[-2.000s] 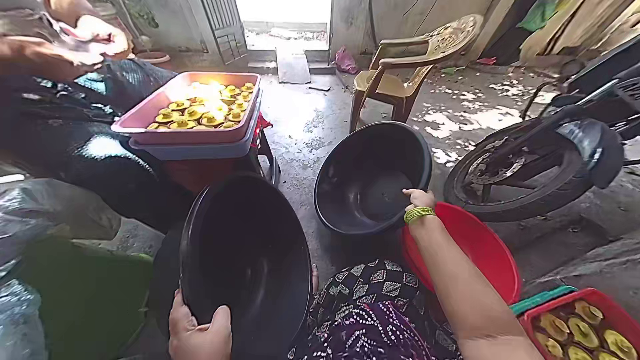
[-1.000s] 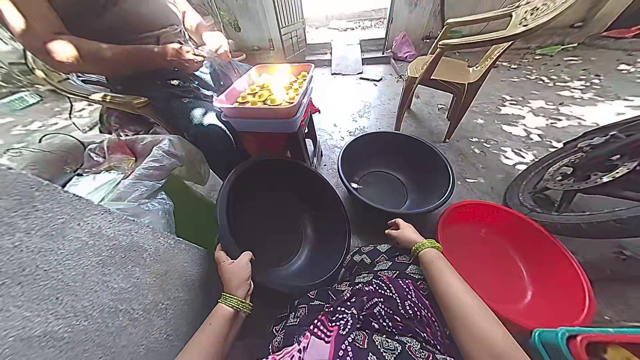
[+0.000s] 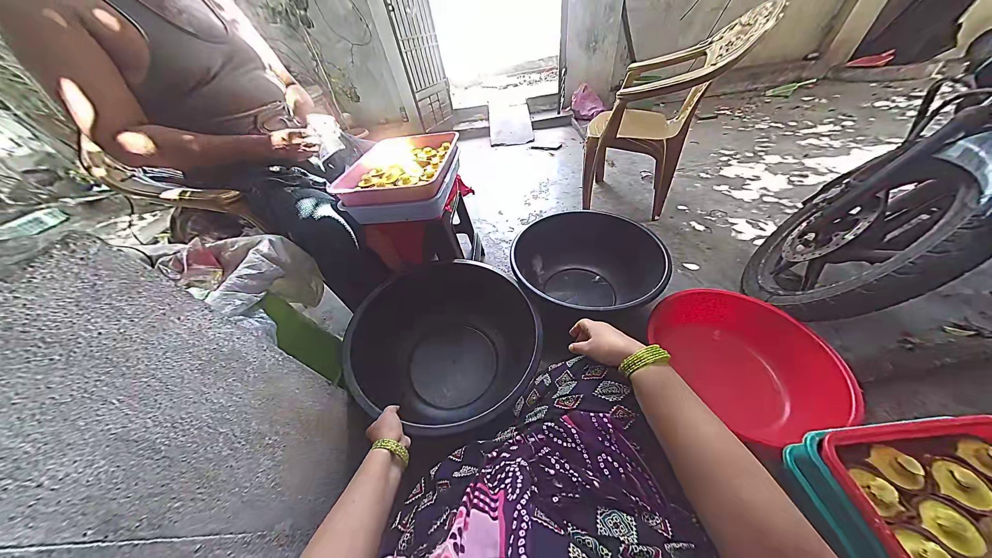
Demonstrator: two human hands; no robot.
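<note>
My left hand (image 3: 387, 432) grips the near rim of a large black plastic tub (image 3: 453, 368), which is empty inside. Behind it and to the right stands a second black tub (image 3: 581, 267), also empty. Above the patterned cloth on my lap, my right hand (image 3: 601, 341) is near that second tub's front side, fingers curled; whether they touch the cloth cannot be told. A red plastic basin (image 3: 748, 364) lies right of my right wrist. At the lower right, a red tray (image 3: 841, 446) with yellow round pieces rests on teal trays (image 3: 806, 457).
At the left a seated person (image 3: 209, 85) handles a clear bag beside a pink tray (image 3: 387, 194) of yellow pieces on stacked containers. Around are a plastic armchair (image 3: 639, 124), a motorcycle wheel (image 3: 876, 232), a stone slab (image 3: 155, 387) and plastic bags (image 3: 263, 271).
The left tub was tilted up in my left hand and now sits lower and flatter. My right hand has let go of the second tub's rim. The view has shifted left.
</note>
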